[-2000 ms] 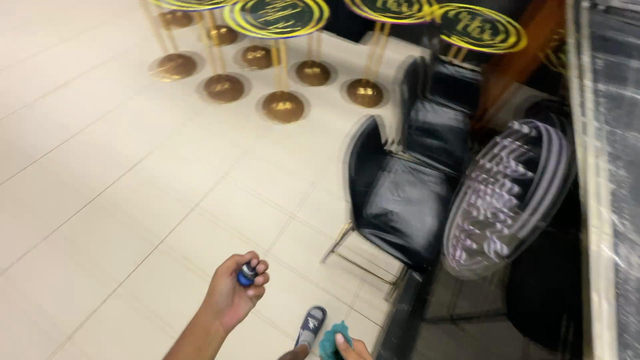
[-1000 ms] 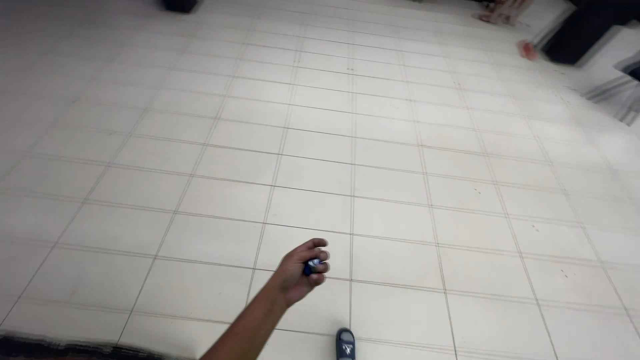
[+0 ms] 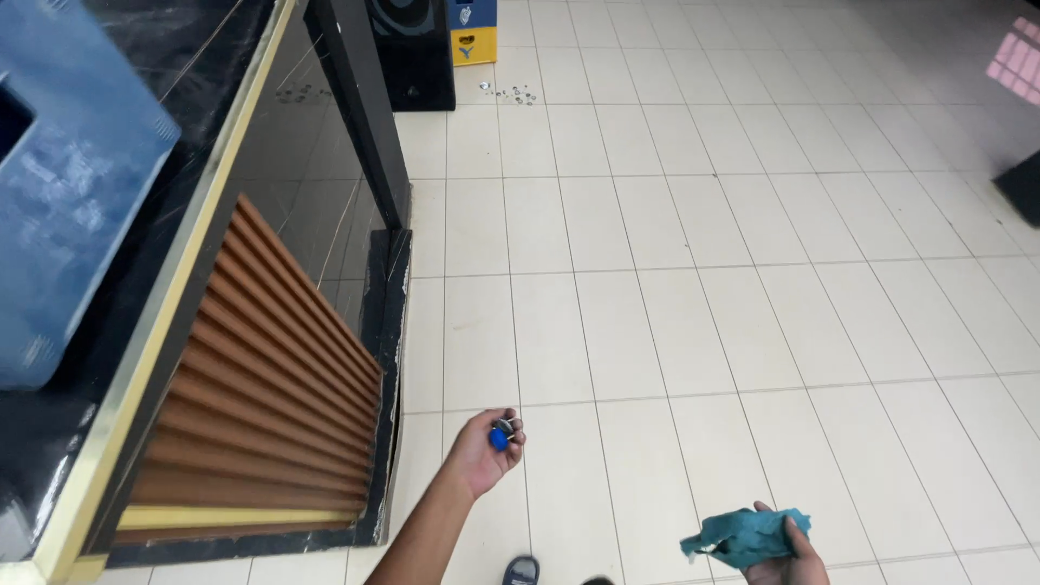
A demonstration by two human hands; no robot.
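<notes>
Low in the middle of the head view, my left hand [image 3: 487,455] is curled palm up around a small blue object [image 3: 498,439] with a metallic, rounded piece beside it; they look like bottle caps, though I cannot tell for certain. At the lower right, my right hand [image 3: 788,556] grips a crumpled teal cloth [image 3: 751,536], with the thumb on top of it. Both hands are above the tiled floor, apart from each other. Several small round shiny things, like bottle caps [image 3: 520,95], lie scattered on the tiles farther ahead.
On the left stands a counter with a gold edge [image 3: 175,231] and brown ribbed panel [image 3: 276,382]; a blue plastic crate [image 3: 77,187] rests on its dark top. Ahead are a black speaker cabinet [image 3: 414,73] and a blue and yellow crate [image 3: 474,45]. A sandaled foot [image 3: 522,570] shows below.
The view has swung away from open floor to the counter and crates. My right hand with the teal cloth, out of view a second ago, shows again. My left hand still holds the blue object.
</notes>
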